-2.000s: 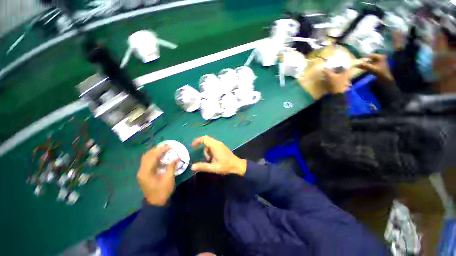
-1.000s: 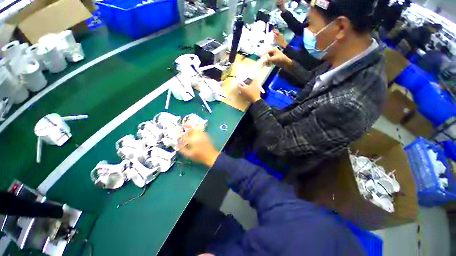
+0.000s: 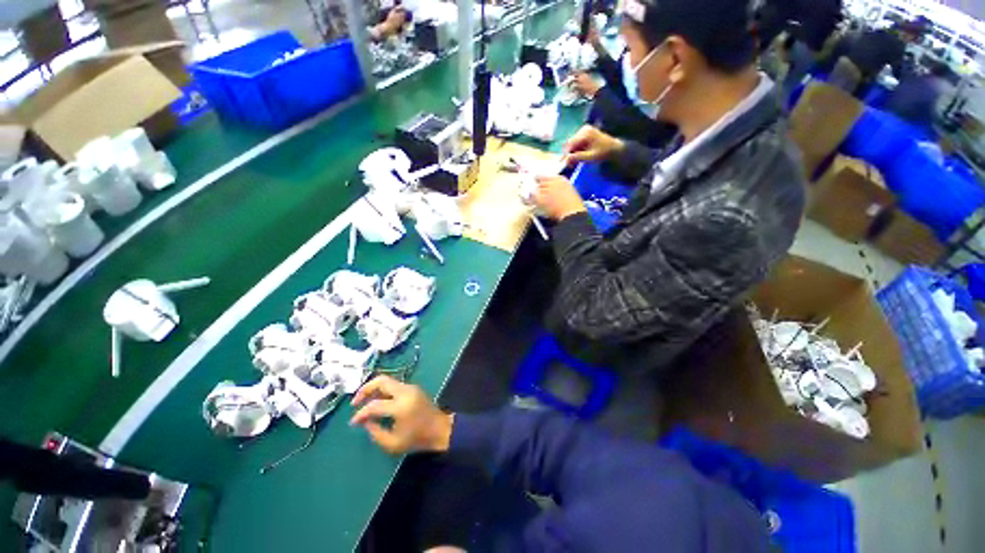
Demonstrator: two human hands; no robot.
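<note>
My right hand [image 3: 397,415] is over the green bench [image 3: 335,491] near its front edge, fingers apart and slightly curled, holding nothing that I can see. Just beyond it stand white round finished subassemblies [image 3: 321,313] in close rows, with thin dark wires [image 3: 292,452] trailing from them. The part at the far end of the group [image 3: 408,290] stands beside the others. My left hand is out of the picture.
A screw feeder [image 3: 103,508] and black driver [image 3: 65,472] are at lower left. A white camera body [image 3: 140,311] lies on the conveyor. A small white ring [image 3: 472,287] lies near the bench edge. A seated person [image 3: 691,216] works beyond. A cardboard box [image 3: 842,459] holds white parts.
My right hand has let go of the far end of the subassembly group and drawn back toward me. The view has shifted slightly. The neighbour's hands have moved.
</note>
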